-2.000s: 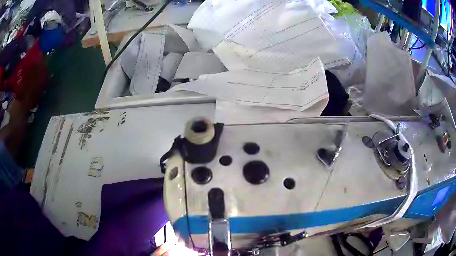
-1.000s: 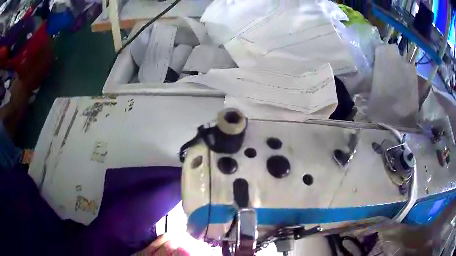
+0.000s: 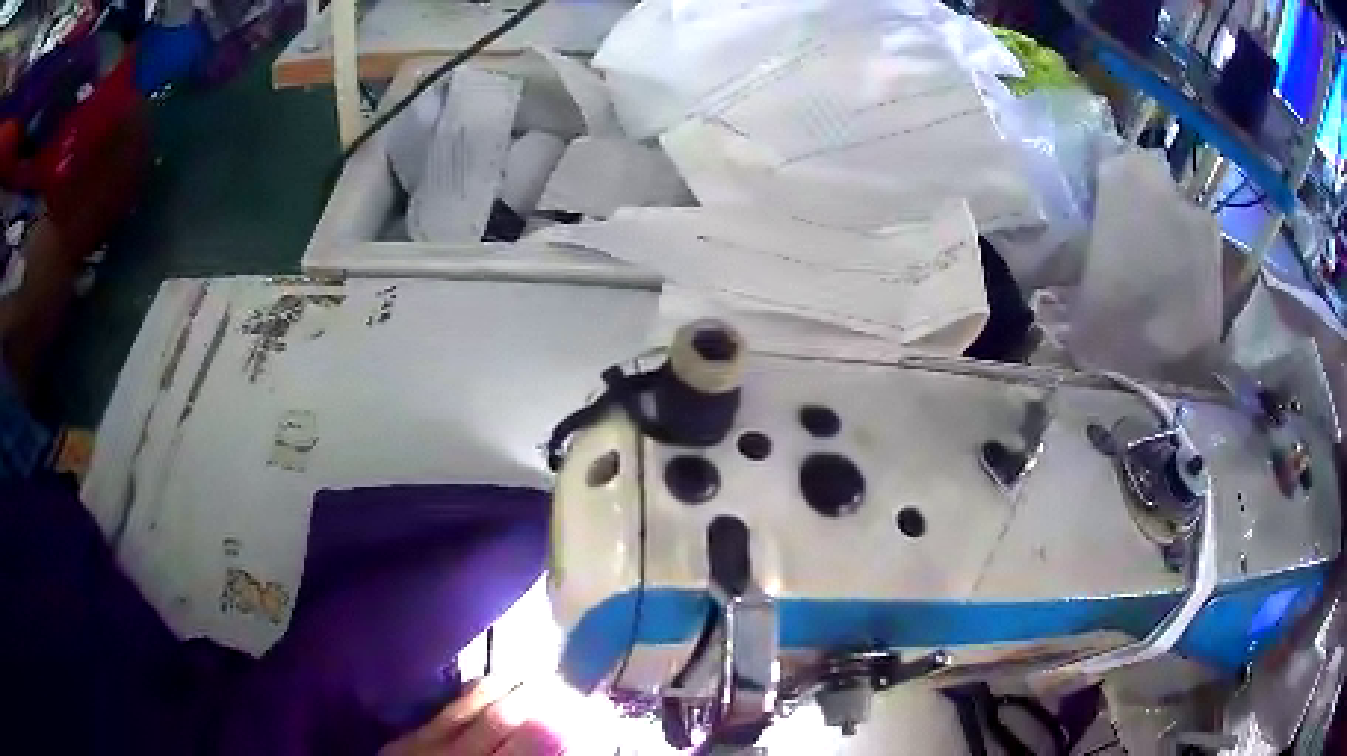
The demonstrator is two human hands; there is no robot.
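Observation:
Dark purple-looking cloth (image 3: 399, 591) lies on the table left of the sewing machine head and runs down to the bottom edge. The machine head (image 3: 946, 547) is cream-white with a blue stripe and hides most of the sewing spot. White-violet glare washes out the needle area. Fingers of one hand, which I take as my left hand (image 3: 476, 727), show at the bottom edge beside the glare, at the cloth. The hand is mostly cut off, so its grip cannot be told. I cannot make out my right hand.
White printed sheets (image 3: 827, 266) and a puffy white plastic bag (image 3: 635, 52) lie behind the machine. Black looped scissor handles (image 3: 1019, 724) show below the head. The worn white table (image 3: 443, 347) extends left. Red items (image 3: 111, 141) stand beyond the green floor (image 3: 207, 192).
The view has shifted, so the machine head sits farther right than two seconds ago. More of the fingers shows at the bottom. A brownish blur at the lower right one second ago is gone.

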